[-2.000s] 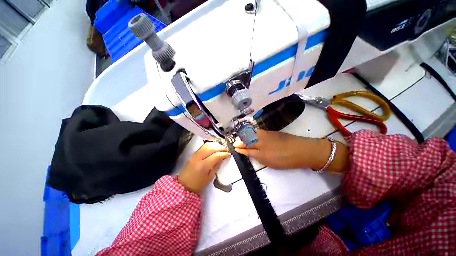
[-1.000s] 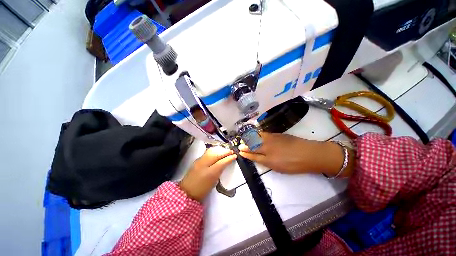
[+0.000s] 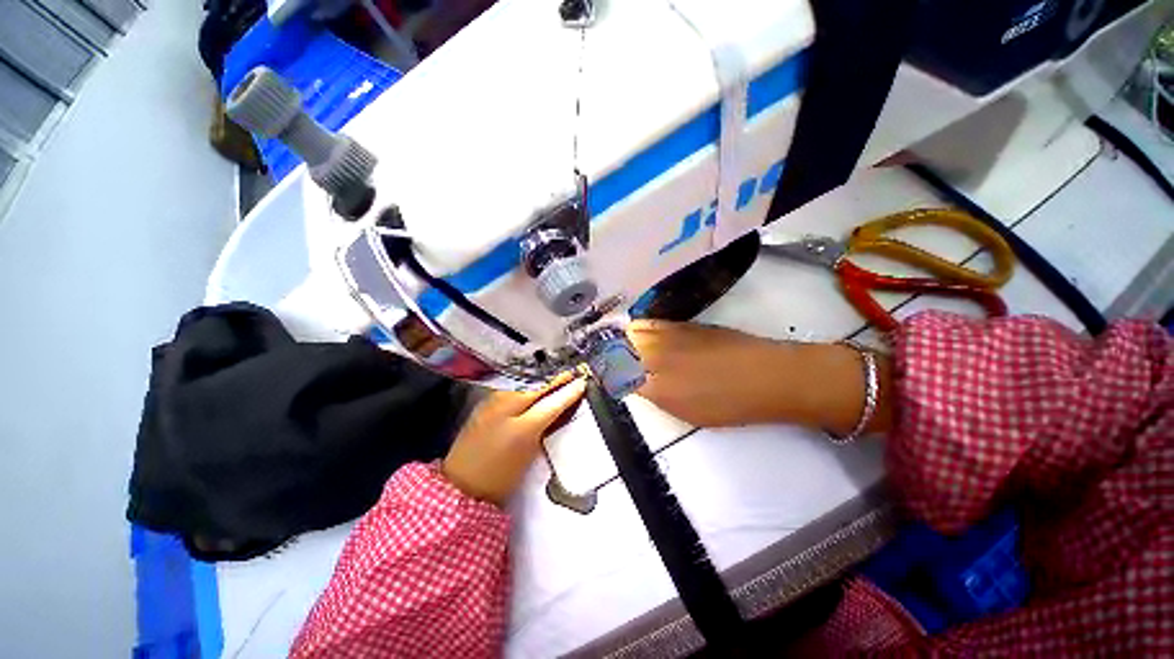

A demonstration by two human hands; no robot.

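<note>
The narrow black strip [image 3: 657, 502] with a fringed edge runs from under the sewing machine head [image 3: 515, 155] down over the table's front edge. My left hand [image 3: 505, 435] has its fingertips on the strip's left side at the needle area. My right hand [image 3: 740, 376] is on its right side, its fingertips partly hidden behind a grey knob [image 3: 615, 366]. Both hands press the strip at the presser foot; the needle itself cannot be made out. The black garment [image 3: 277, 431] lies bunched left of the machine, reaching toward the needle area.
Scissors [image 3: 921, 264] with one red and one yellow-orange loop lie right of the machine. Dark bands [image 3: 1030, 258] cross the table at the right. Blue crates stand behind the machine [image 3: 322, 90] and below the table [image 3: 959, 573]. The table's front edge [image 3: 811, 566] has ruler marks.
The view has shifted, so the machine head appears further left and tilted. Both hands stay by the needle area on the strip. The garment at the left looks little changed.
</note>
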